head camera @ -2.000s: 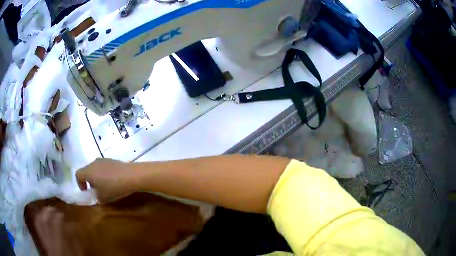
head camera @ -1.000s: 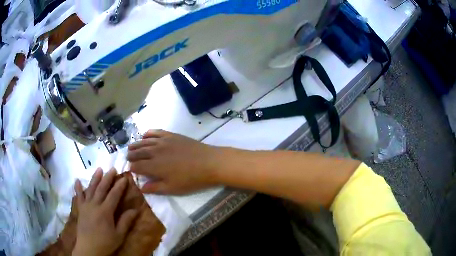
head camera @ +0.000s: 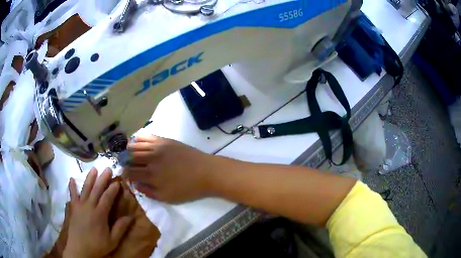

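Note:
The brown panel (head camera: 135,221) lies on white fabric (head camera: 160,221) in front of the needle area of the white and blue lockstitch sewing machine (head camera: 167,55). My left hand (head camera: 96,216) rests flat on the brown panel, fingers slightly spread and pointing at the machine. My right hand (head camera: 164,169) is beside the presser foot (head camera: 114,159), its fingertips at the upper edge of the pieces. My right fingers partly hide the needle area, and I cannot tell if they pinch the fabric.
A bundle of white and brown cut pieces (head camera: 20,166) lies left of the machine. A dark flat case (head camera: 212,101) with a green lanyard (head camera: 295,126) lies under and beside the machine arm. A navy fabric item (head camera: 361,50) is behind. The ruler-marked table edge (head camera: 217,232) runs diagonally.
Both hands have come to the machine, with the brown panel and white fabric now in front of the needle. In the last second, my right fingers have moved slightly closer to the presser foot.

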